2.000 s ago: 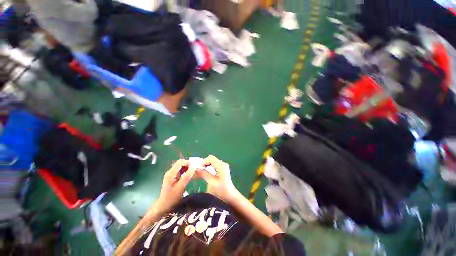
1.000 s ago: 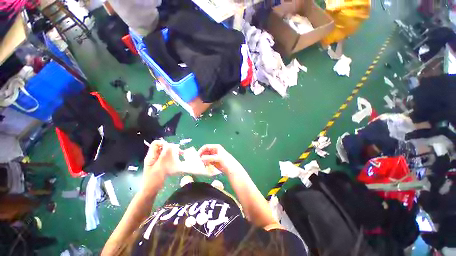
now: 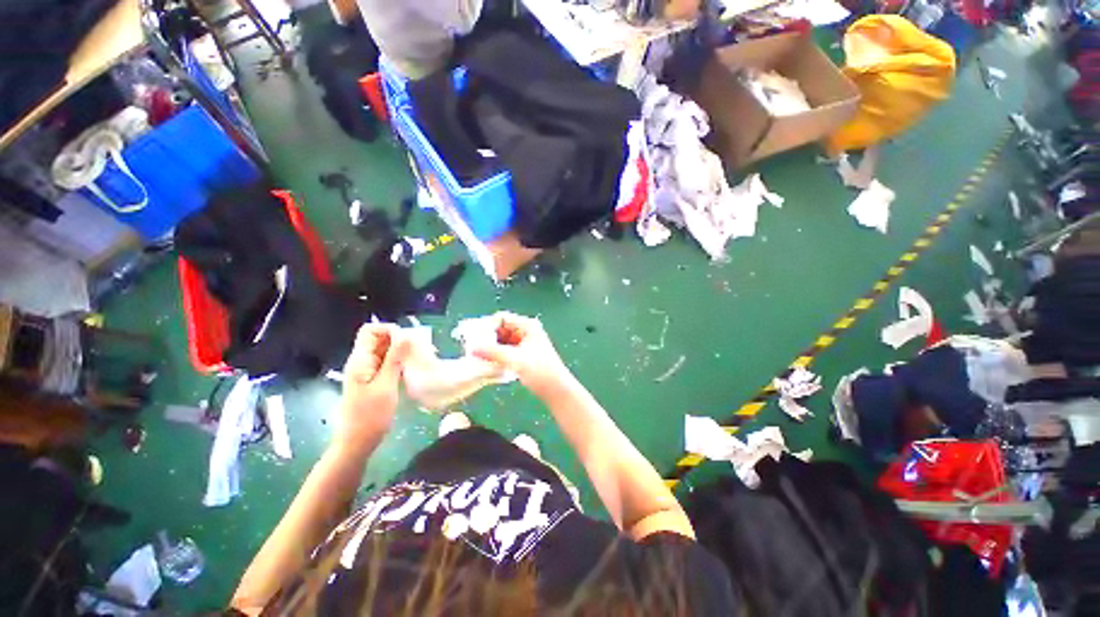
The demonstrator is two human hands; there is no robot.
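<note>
A small limp white piece (image 3: 437, 374), fabric or paper, hangs between my two hands in front of my chest, over the green floor. My left hand (image 3: 375, 368) pinches its left end with bent fingers. My right hand (image 3: 510, 345) pinches its right end. The piece sags a little between them. Its fine detail is blurred and overexposed.
A red crate (image 3: 203, 318) with black pieces stands at left. Ahead are a blue crate (image 3: 489, 207) heaped with black fabric, a cardboard box (image 3: 784, 127) and a yellow sack (image 3: 895, 75). Black fabric (image 3: 802, 542) lies at right. White scraps and yellow-black tape mark the floor.
My hands have come apart from close together, and the white piece now shows stretched between them. The view has shifted, so the crates, box and yellow sack show more fully.
</note>
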